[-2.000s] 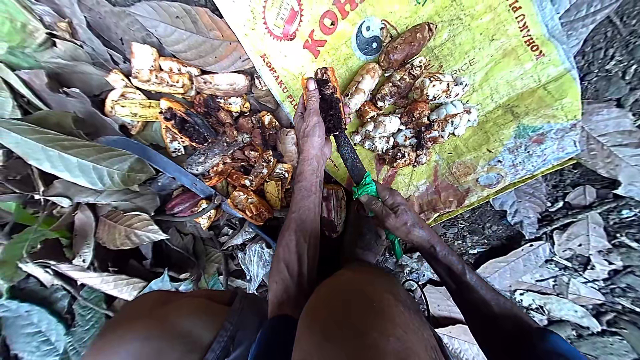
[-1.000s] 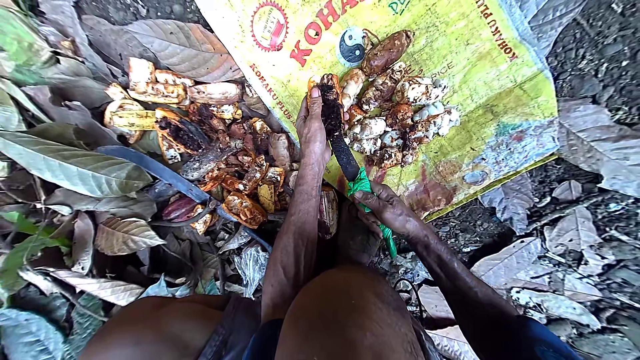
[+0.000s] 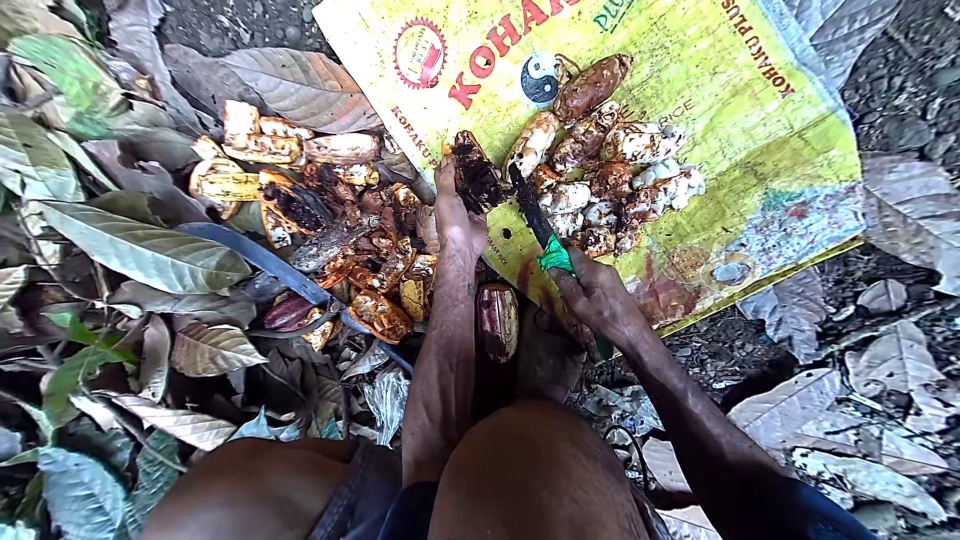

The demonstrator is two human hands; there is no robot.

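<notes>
My left hand grips an opened cacao pod half with a dark, rotted-looking inside. My right hand holds a knife with a dark blade and green wrapping at its handle. The blade points up and away, just right of the pod half, and lies over the yellow printed sack. On the sack, beyond the knife, is a pile of cacao beans in whitish pulp with brown clumps. Left of my left hand lies a heap of broken cacao husks.
A long curved blade lies across the leaves beside the husks. A reddish cacao pod rests between my forearms, near my legs. Dry leaves cover the ground at the left, and more leaves and dark soil lie at the right.
The knife blade was at the pod half in the earlier frames; now it is apart from it, to the right. The pod half has tilted in my left hand.
</notes>
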